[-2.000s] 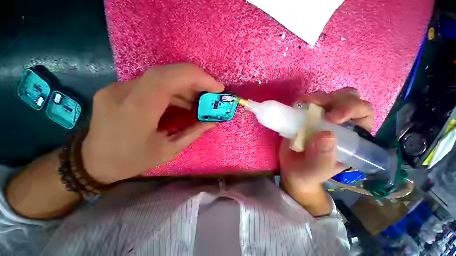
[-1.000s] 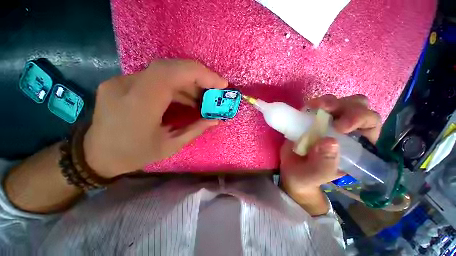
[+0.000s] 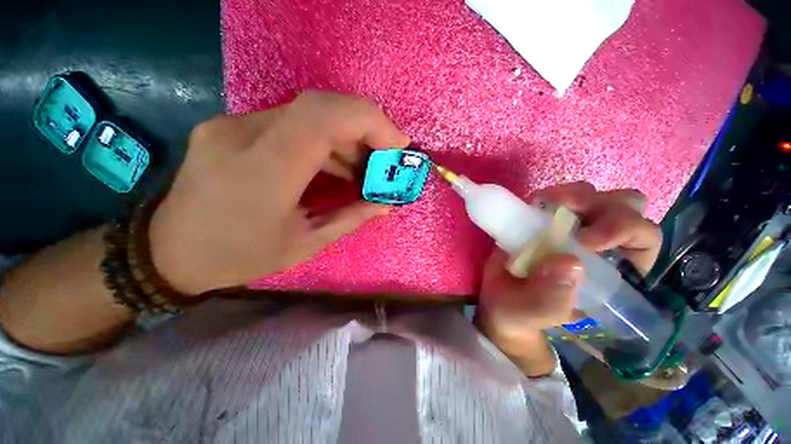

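Note:
A teal square housing (image 3: 392, 178) is held between the thumb and index finger of my left hand (image 3: 260, 186) above the pink mat. Its open side faces up and shows small dark and silver-white parts. My right hand (image 3: 564, 269) grips a milky glue syringe (image 3: 505, 215) around its cream band (image 3: 546, 243). The syringe's yellowish needle (image 3: 446, 173) points at the housing's right edge with a small gap between them. The green cap (image 3: 646, 360) is at the syringe's rear end, low on the right.
Two teal housings (image 3: 63, 115) (image 3: 117, 156) lie open side up on the dark green bench (image 3: 186, 43) at the left. A white sheet (image 3: 559, 35) lies on the pink mat (image 3: 347, 52). Black equipment with a red light and yellow and white paper (image 3: 750, 273) stands at the right.
The needle tip has come away from the housing, leaving a small gap. The housing has turned slightly in my left hand. The view has shifted, so the mat and sheet appear further right.

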